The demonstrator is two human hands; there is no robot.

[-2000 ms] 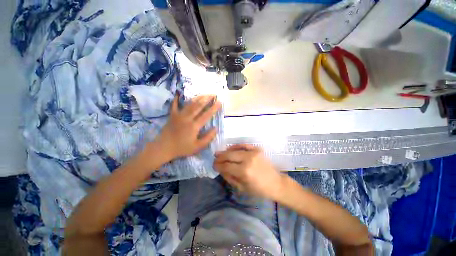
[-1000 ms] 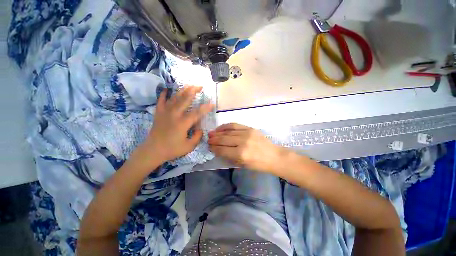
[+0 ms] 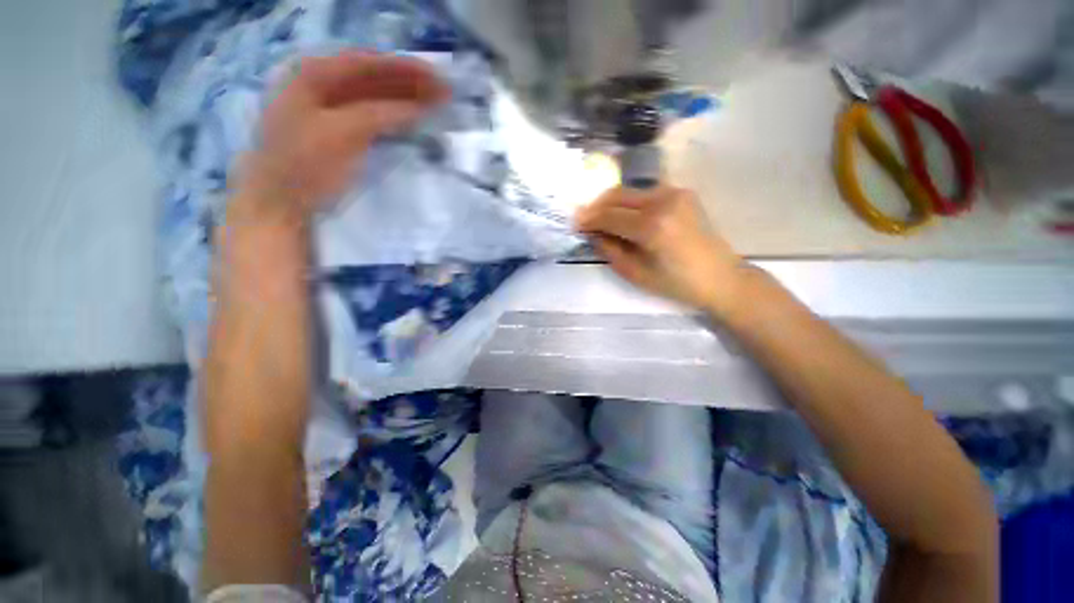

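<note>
Pale blue and floral fabric (image 3: 412, 218) lies on the machine table left of the needle area and hangs over the front edge. Its narrow end reaches my right hand (image 3: 654, 236), whose fingers pinch the edge just in front of the knurled knob (image 3: 640, 163). My left hand (image 3: 342, 118) is blurred, over the fabric at upper left, with fingers bent; whether it grips cloth cannot be told. The presser foot and needle are lost in glare and blur.
Scissors with yellow and red handles (image 3: 901, 159) lie right of the needle. The grey ruler strip (image 3: 612, 359) runs along the table's front edge. Fabric covers the lap's right side (image 3: 777, 518). A blue bin (image 3: 1036, 542) is at lower right. A blurred red item lies far right.
My left hand has moved up and left from the cloth near the needle. My right hand has moved up toward the needle area. The cloth is now pulled into a taper, showing its floral side.
</note>
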